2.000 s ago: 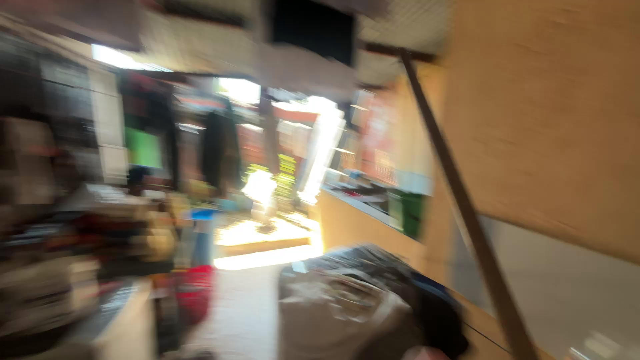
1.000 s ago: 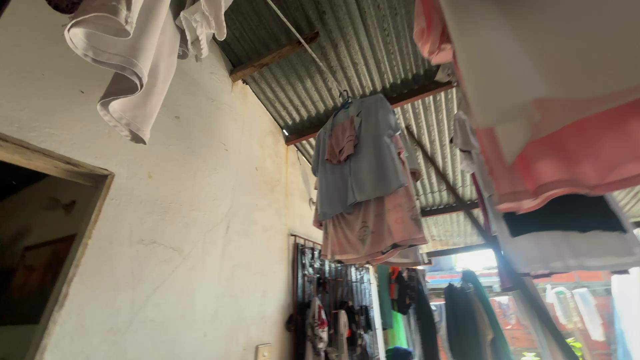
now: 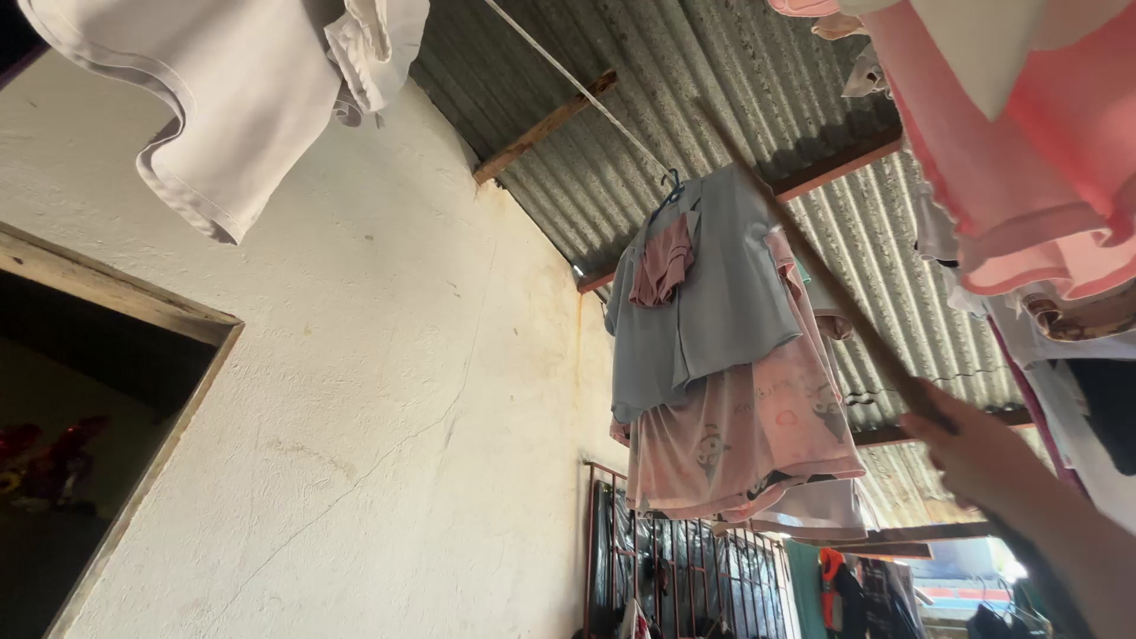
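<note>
My right hand is raised at the lower right and closed around a long thin wooden stick. The stick slants up to the left, and its upper part passes in front of a grey garment. That garment hangs from a dark blue hanger at a rope, with a small dusty-pink cloth on its front and printed pink clothes hanging below and behind. Whether the stick touches the clothes or the hanger, I cannot tell. My left hand is out of view.
White cloth hangs at the upper left, pink clothing at the upper right. A cracked plaster wall with a wooden door frame stands left. Overhead are a corrugated metal roof and a rope. A metal grille is below.
My right hand has come into view at the right, holding the stick, whose upper end now reaches in front of the grey garment. The view swung up to the roof after the first frame.
</note>
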